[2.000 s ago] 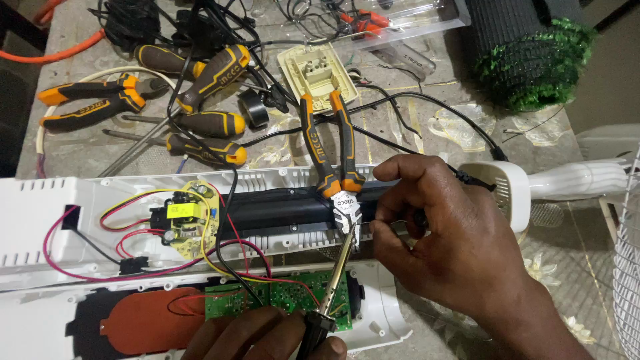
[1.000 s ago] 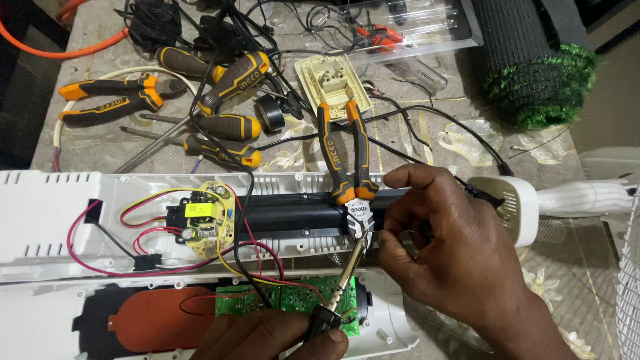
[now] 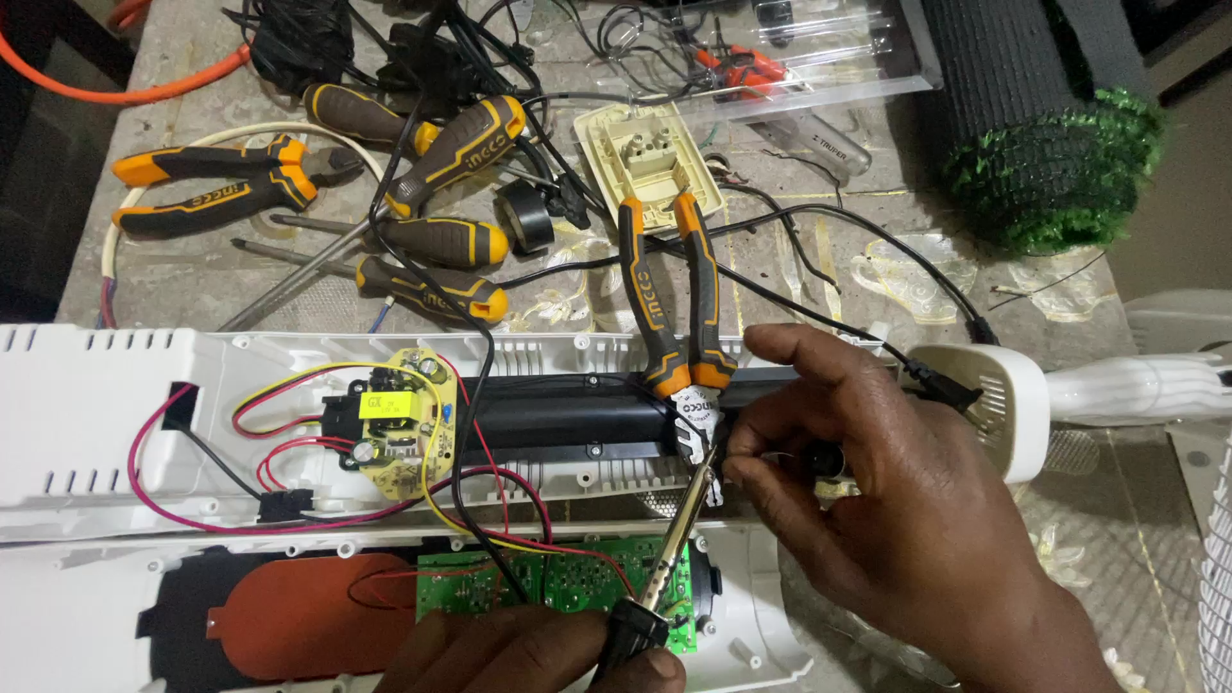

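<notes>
My left hand (image 3: 520, 650) holds a soldering iron (image 3: 669, 553) by its black handle at the bottom, its tip raised to the jaws of the combination pliers (image 3: 681, 318). Those pliers lie across the open white plastic housing (image 3: 96, 423), handles resting toward a cream socket plate (image 3: 650, 164). Beside the jaws, my right hand (image 3: 895, 481) pinches something small and dark at the iron's tip; the fingers mostly hide it. A power board (image 3: 399, 419) with a yellow-wrapped transformer sits in the housing. A green circuit board (image 3: 558, 577) lies in the lower housing half, next to an orange-brown oval pad (image 3: 308, 616).
Several screwdrivers (image 3: 433, 241) and orange-handled pliers (image 3: 212, 183) lie at the upper left. Black cables (image 3: 847, 217) cross the table. A clear plastic tray (image 3: 818, 58) and a roll of artificial turf (image 3: 1039, 135) are at the back right. A white fan-like part (image 3: 1025, 414) stands right.
The view has shifted slightly. Both hands keep nearly the same pose, with the iron's tip staying by the pliers' jaws.
</notes>
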